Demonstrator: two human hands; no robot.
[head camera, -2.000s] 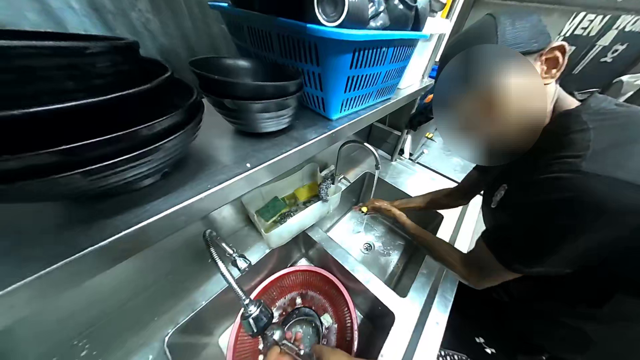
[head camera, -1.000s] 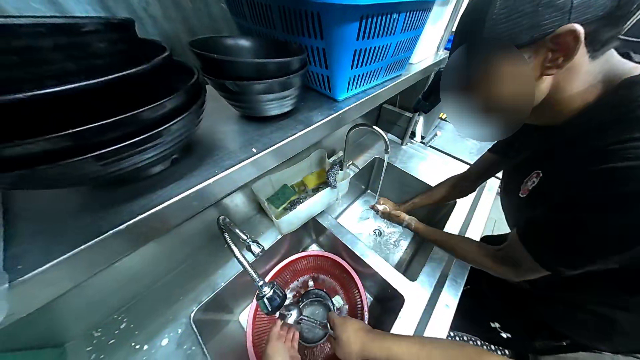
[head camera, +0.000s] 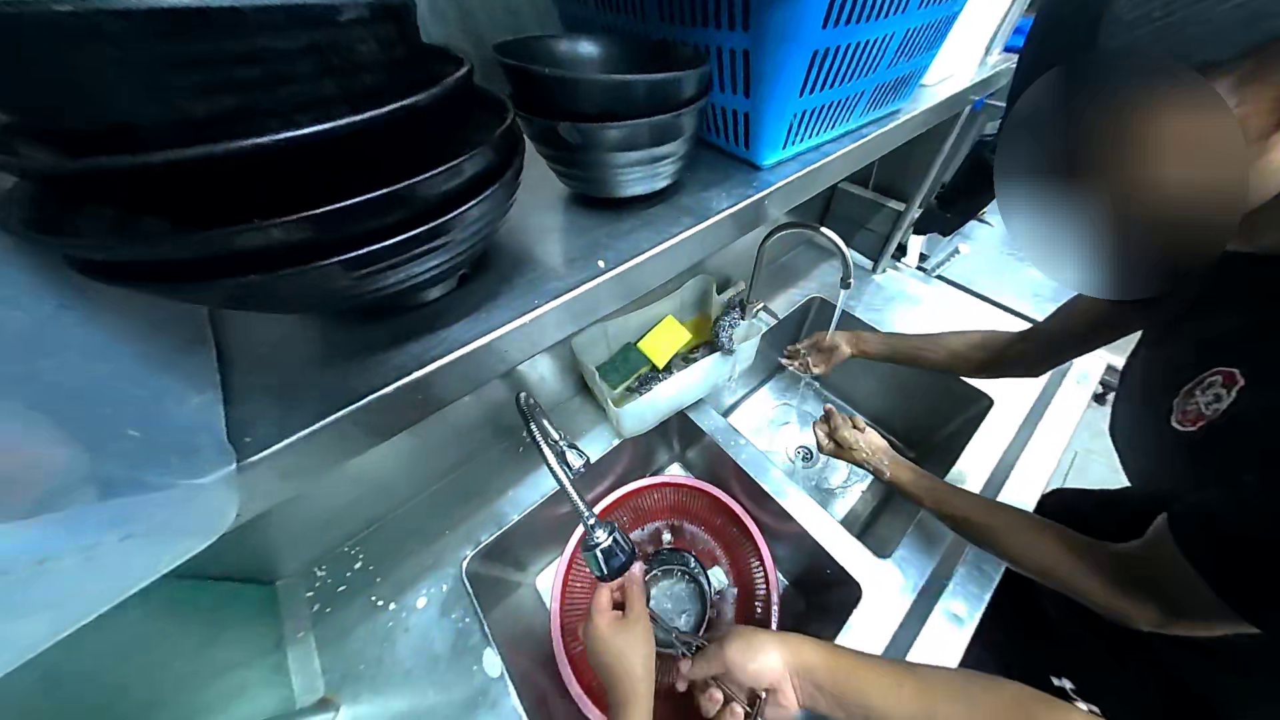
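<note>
My left hand (head camera: 620, 635) is raised at the black spray head (head camera: 608, 550) of the flexible faucet, its fingertips at or just under the head; whether they grip it is unclear. My right hand (head camera: 735, 670) is closed around several thin metal utensils (head camera: 680, 635), which look like cutlery, over the red plastic colander (head camera: 762, 560). Inside the colander, in the near sink basin, sits a dark round bowl or cup (head camera: 678, 600) with cloudy water, with small pale pieces beside it.
A co-worker's hands (head camera: 850, 440) are at the running tap (head camera: 800, 228) over the right basin. Between basins and wall stands a white tub (head camera: 650, 405) with sponges and steel wool. The steel shelf (head camera: 560, 330) above carries stacked black bowls (head camera: 610, 120) and a blue basket (head camera: 800, 80).
My left hand has moved up from the colander to the spray head. My right hand now shows thin utensils in it. The co-worker's hands, together before, are apart.
</note>
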